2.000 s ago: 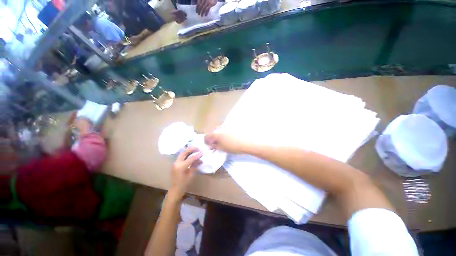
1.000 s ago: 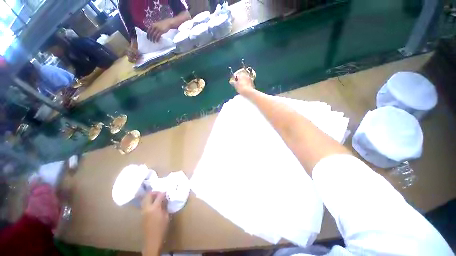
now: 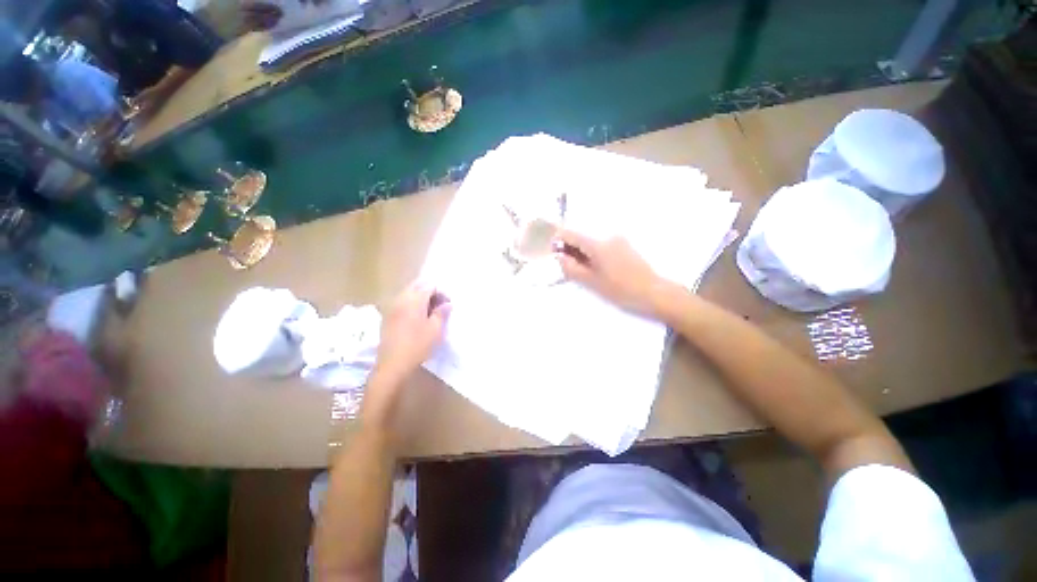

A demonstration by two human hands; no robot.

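Observation:
A stack of white tissue paper (image 3: 603,352) lies on the cardboard-covered bench. A gold ornament (image 3: 538,237) with thin posts stands on the paper, washed out by glare. My right hand (image 3: 603,273) grips it at its right side. My left hand (image 3: 412,327) is at the left edge of the stack, fingers bent at the paper; whether it pinches a sheet is not clear. Left of it sit two wrapped pieces, one rounded (image 3: 259,332) and one crumpled (image 3: 341,343), touching each other.
Two larger wrapped pieces (image 3: 816,244) and a shiny label patch (image 3: 839,334) are at the right. The green conveyor belt (image 3: 614,74) carries several gold ornaments (image 3: 433,109). A carton with white round tops (image 3: 400,523) is below the bench. A person's red sleeve (image 3: 46,455) is at left.
My right hand has brought a gold ornament from the belt onto the tissue stack. My left hand has moved from the wrapped pieces to the stack's left edge. The view has shifted.

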